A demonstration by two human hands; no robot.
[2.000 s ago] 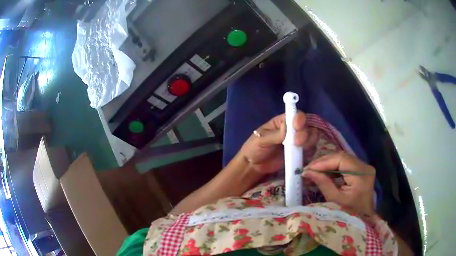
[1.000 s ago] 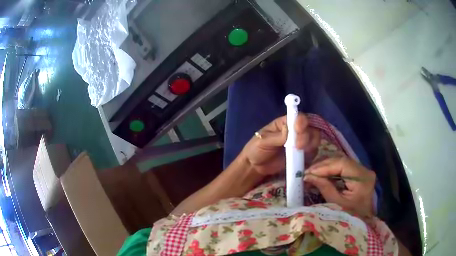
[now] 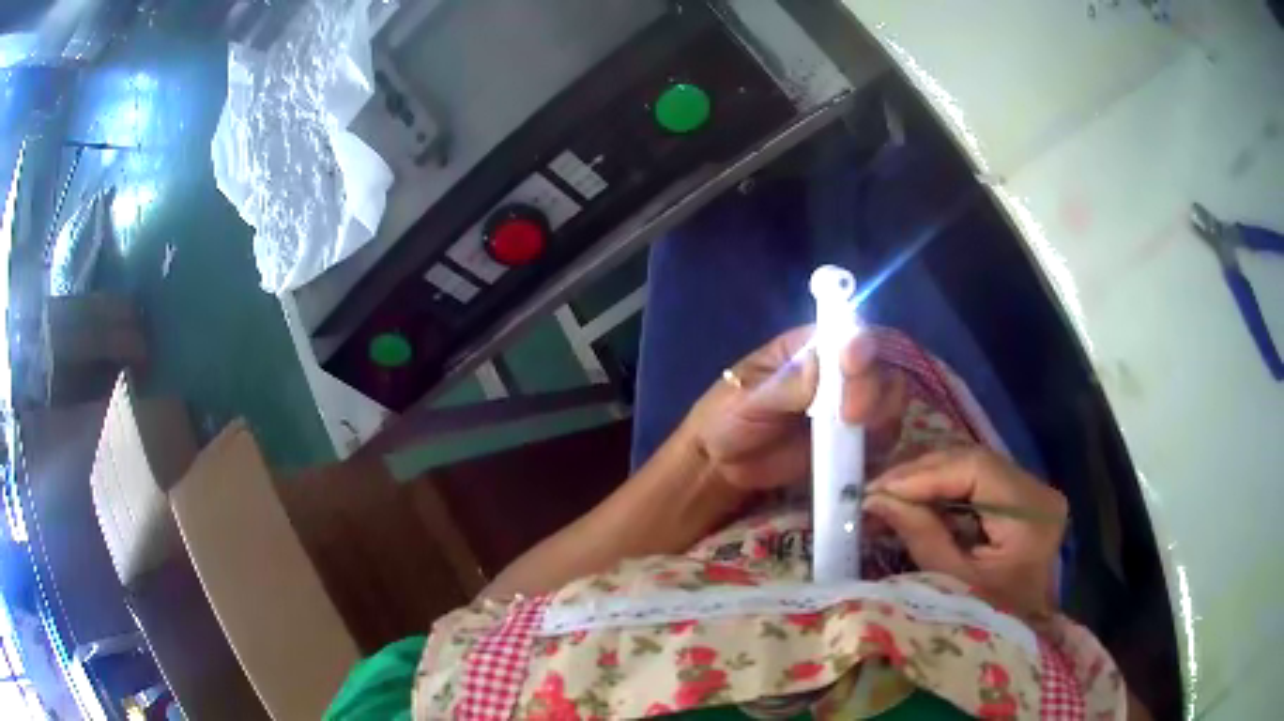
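Observation:
A slim white electric toothbrush body (image 3: 838, 465) stands lengthwise over the apron, its small ringed end pointing away from me and its lower end against the apron. A small dark spot shows on its side. My left hand (image 3: 768, 416) grips its upper part between thumb and fingers, with a ring on one finger. My right hand (image 3: 986, 521) holds a thin dark-green stick tool (image 3: 982, 504) between thumb and fingers, its tip at the dark spot. A bright glare covers the upper part of the body.
The machine's black panel (image 3: 437, 324) has two green buttons and a red one (image 3: 515, 237). A crumpled whitish plastic sheet (image 3: 299, 155) lies on the machine bed. An open cardboard carton (image 3: 261, 563) stands at lower left. Blue-handled pliers (image 3: 1250, 275) lie on the pale worktable (image 3: 1127, 324) at right.
A bright glare has appeared near the top of the white body. The view has shifted slightly; both hands keep nearly the same hold and pose.

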